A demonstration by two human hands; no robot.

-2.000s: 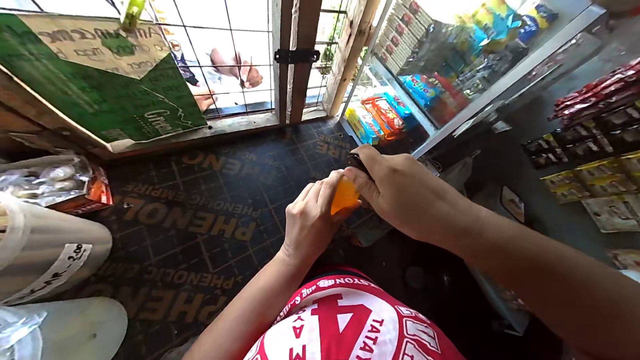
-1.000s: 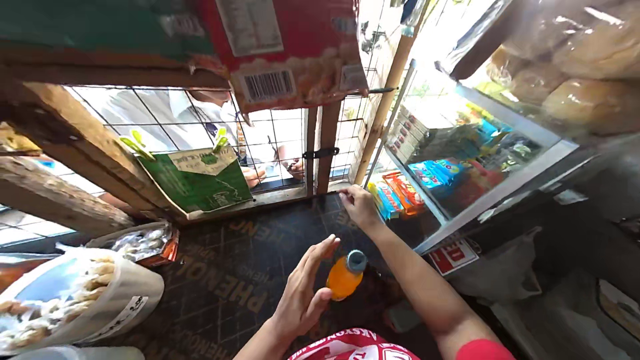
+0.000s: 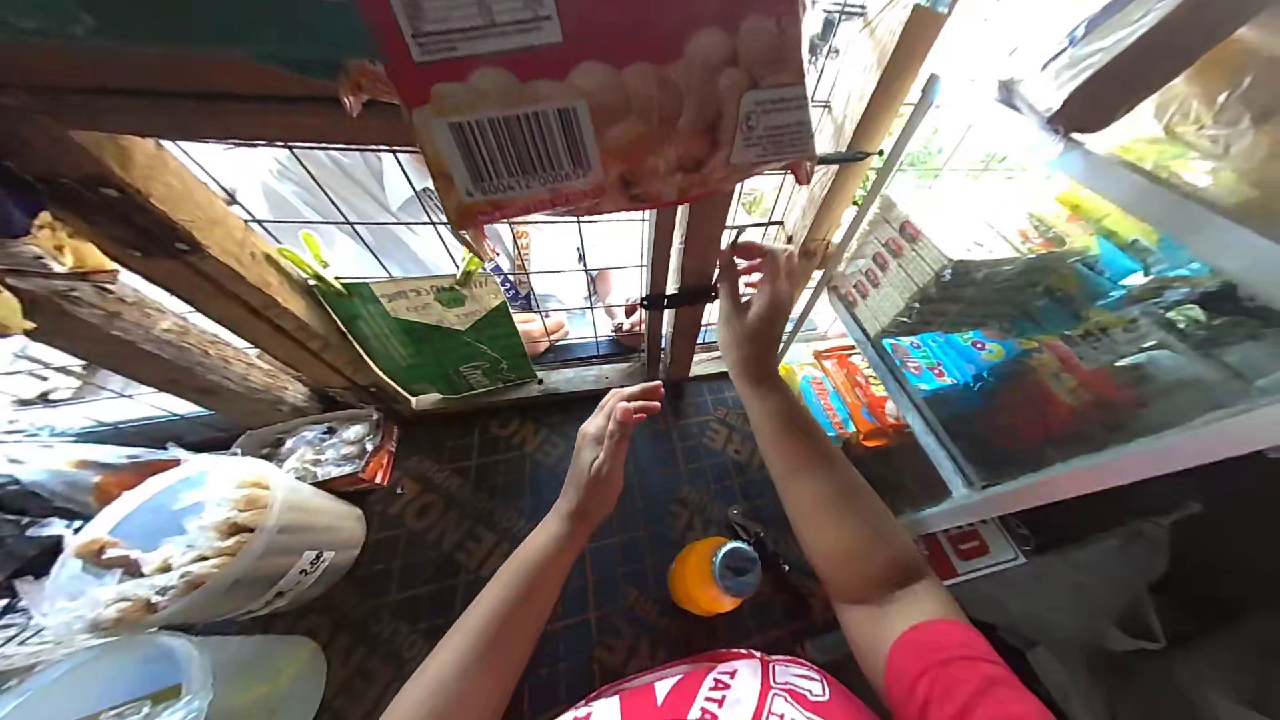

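Observation:
My left hand (image 3: 610, 450) is raised over the dark phenolic board counter (image 3: 480, 520), fingers extended and holding nothing. My right hand (image 3: 755, 305) reaches up beside the wooden post of the wire-mesh window (image 3: 585, 250), fingers bent near the post; whether something thin is between them cannot be told. A bottle of orange drink with a greyish cap (image 3: 712, 577) stands on the counter close to my body, between my forearms and touched by neither hand. Beside it lies a small dark metal object (image 3: 757, 535), perhaps an opener. A black latch (image 3: 680, 298) joins the window posts.
Plastic tubs of snacks (image 3: 320, 530) and a small box (image 3: 385, 455) stand at left. A glass case (image 3: 960, 460) with snack packs is at right. A red snack pack (image 3: 620, 130) hangs overhead. A green bag (image 3: 430, 340) is clipped to the mesh. Another person's hands (image 3: 545, 330) show outside.
Both hands were together at the orange bottle two seconds ago; now they are apart and off it. My right hand has risen toward the window post. The view has tilted up.

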